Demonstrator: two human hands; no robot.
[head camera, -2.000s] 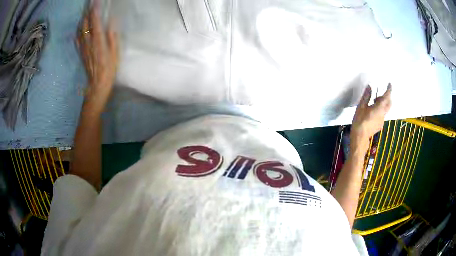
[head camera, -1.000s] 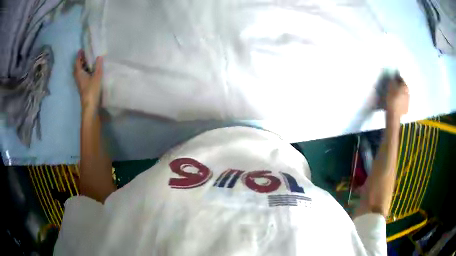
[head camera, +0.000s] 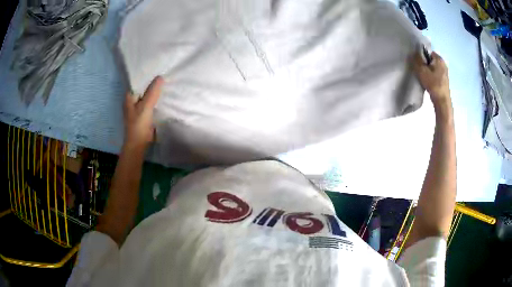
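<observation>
The grey-beige jacket body (head camera: 213, 95) spreads over the table in front of me, its near edge by my shirt. Two parallel stitched lines, like a pocket, show on its upper middle. My left hand (head camera: 143, 112) grips its left edge, thumb on top. My right hand (head camera: 433, 73) grips its right edge, which looks lifted. A small dark tool, likely thread snips (head camera: 427, 56), shows at my right hand; most of it is hidden. The cloth's far part is cut off by the frame top.
The pale blue table (head camera: 92, 106) has a crumpled grey-beige cloth pile (head camera: 59, 45) at left. Black-handled shears (head camera: 414, 12) lie at the far right, with more grey cloth (head camera: 502, 106) at the right edge. Yellow wire racks (head camera: 36, 179) stand below the table.
The cloth has shifted and now shows two parallel stitched lines. My left hand has moved right, now with its thumb over the cloth edge. My right hand has moved up with the right edge.
</observation>
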